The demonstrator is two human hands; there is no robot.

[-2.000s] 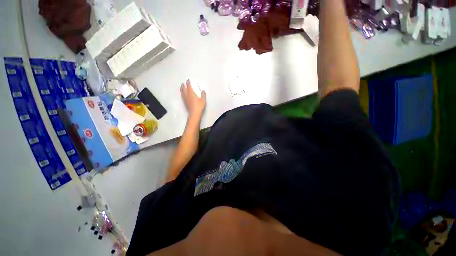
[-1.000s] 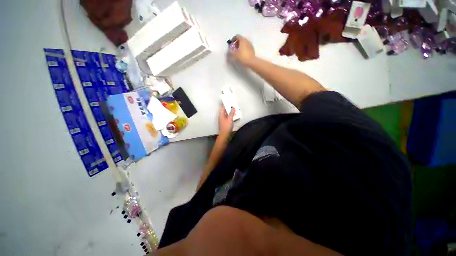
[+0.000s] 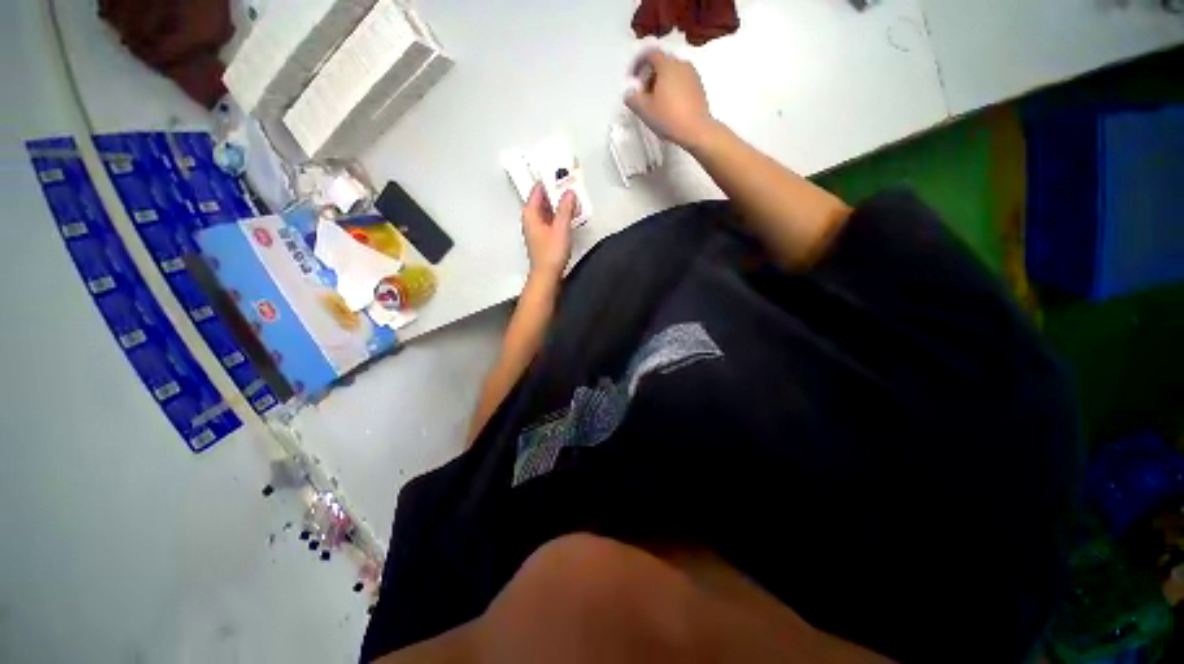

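Observation:
My left hand (image 3: 548, 231) is at the table's front edge with its thumb and fingers on a small white carton (image 3: 573, 195). A small dark spot shows on or at the carton; I cannot tell if it is print or a cap. Another white carton surface lies beside it to the left. Several white cartons (image 3: 634, 151) stand side by side just right of it. My right hand (image 3: 673, 99) is raised beyond that row, fingers curled and blurred. A pale pinkish patch shows at its fingertips; I cannot tell whether it holds something.
Two long white boxes (image 3: 366, 86) lie at the far left, by a dark red cloth (image 3: 169, 42). A black phone-like rectangle (image 3: 416, 222), a yellow can (image 3: 407, 288) and a blue printed carton (image 3: 279, 305) are left. Another red cloth (image 3: 688, 16) is at the far edge.
My right hand has moved right from where it was at a small bottle, and that bottle no longer shows on the table. The view has shifted; the bottle heap is out of sight.

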